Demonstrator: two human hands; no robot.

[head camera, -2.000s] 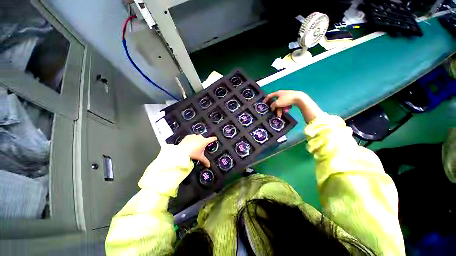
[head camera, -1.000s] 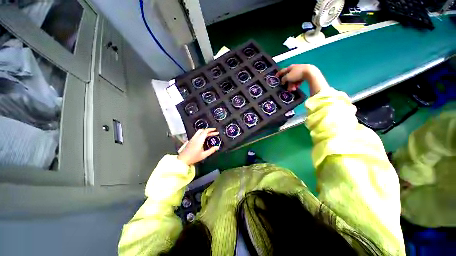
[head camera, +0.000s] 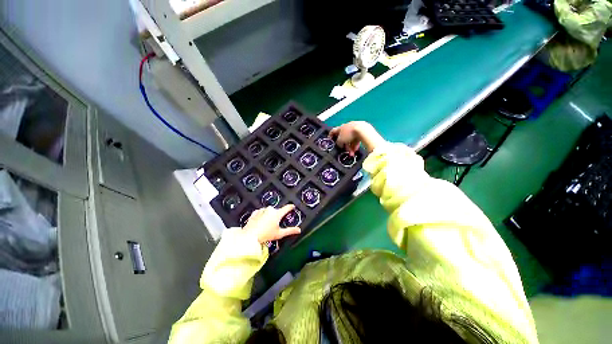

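Observation:
A black parts tray [head camera: 282, 169] lies at the near end of the green bench, with round watch heads [head camera: 311, 196] in its square pockets. A white tray label [head camera: 206, 188] is on its left corner. My left hand [head camera: 270, 225] lies over the tray's near left pockets, fingers spread. My right hand [head camera: 353, 137] is at the right edge, fingertips bent down at a watch head there. Whether either hand grips a unit cannot be told.
A grey cabinet [head camera: 151, 269] stands at the left. A cream desk fan [head camera: 369, 48] and another black tray [head camera: 464, 13] are further along the bench [head camera: 429, 87]. Stools [head camera: 463, 149] and dark stacked trays [head camera: 570, 201] are at the right. White paper [head camera: 194, 201] lies beside the tray.
The camera view has shifted. My left hand has moved from the tray's near left corner further over its pockets. My right hand stays at the right edge.

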